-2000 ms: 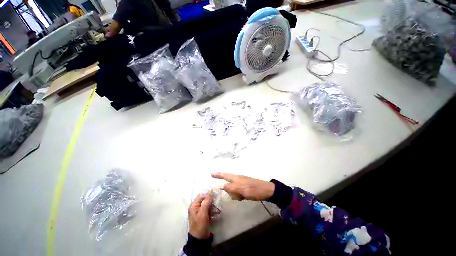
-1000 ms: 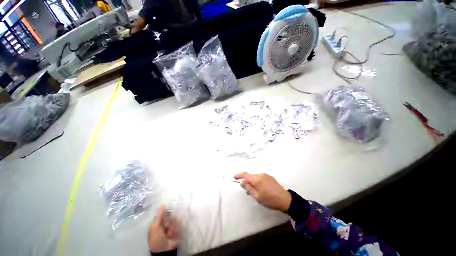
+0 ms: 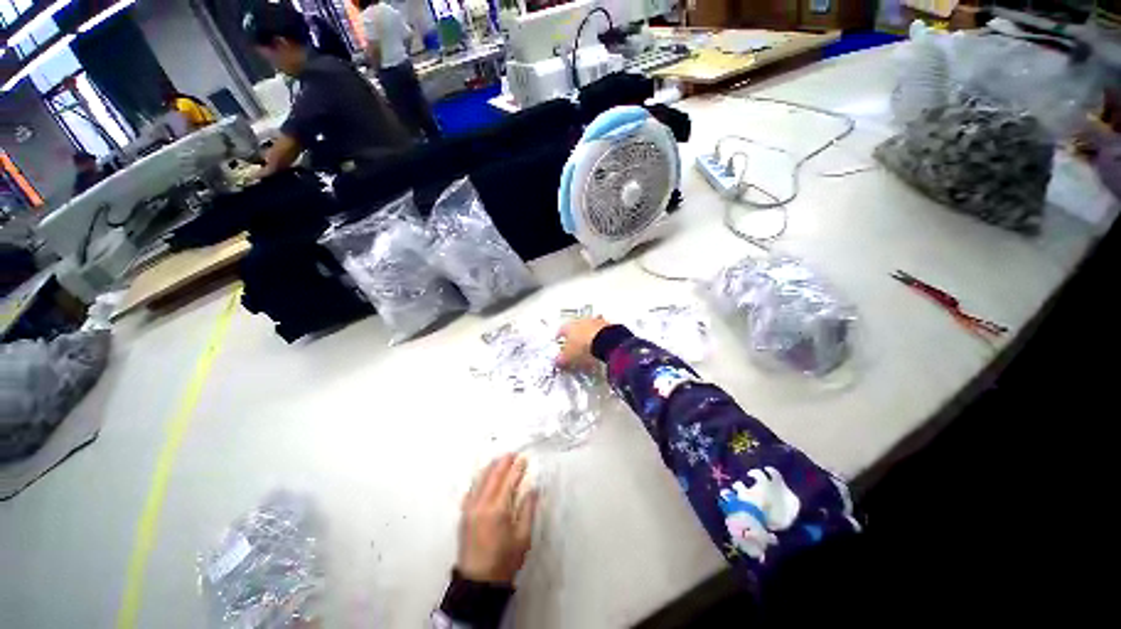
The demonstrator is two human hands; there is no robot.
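Note:
A glittery scatter of small silver hardware (image 3: 529,369) lies at the table centre. My right hand (image 3: 580,342) reaches into the scatter, its fingertips among the pieces; whether it grips one cannot be told. My left hand (image 3: 497,519) lies nearer the front edge, below the scatter, palm down with fingers extended and nothing visible in it. An open clear poly bag of hardware (image 3: 264,562) lies crumpled at the lower left.
Two filled poly bags (image 3: 400,273) stand before a black fabric stack (image 3: 295,289). A desk fan (image 3: 625,187), power strip (image 3: 718,175), filled bag (image 3: 787,313), red-handled tool (image 3: 947,302) and large sack (image 3: 971,160) are further right. A person (image 3: 338,111) is behind.
My right hand has moved forward from the near table into the scatter. My left hand has come away from the bag side towards the middle, fingers now extended. The view has tilted up.

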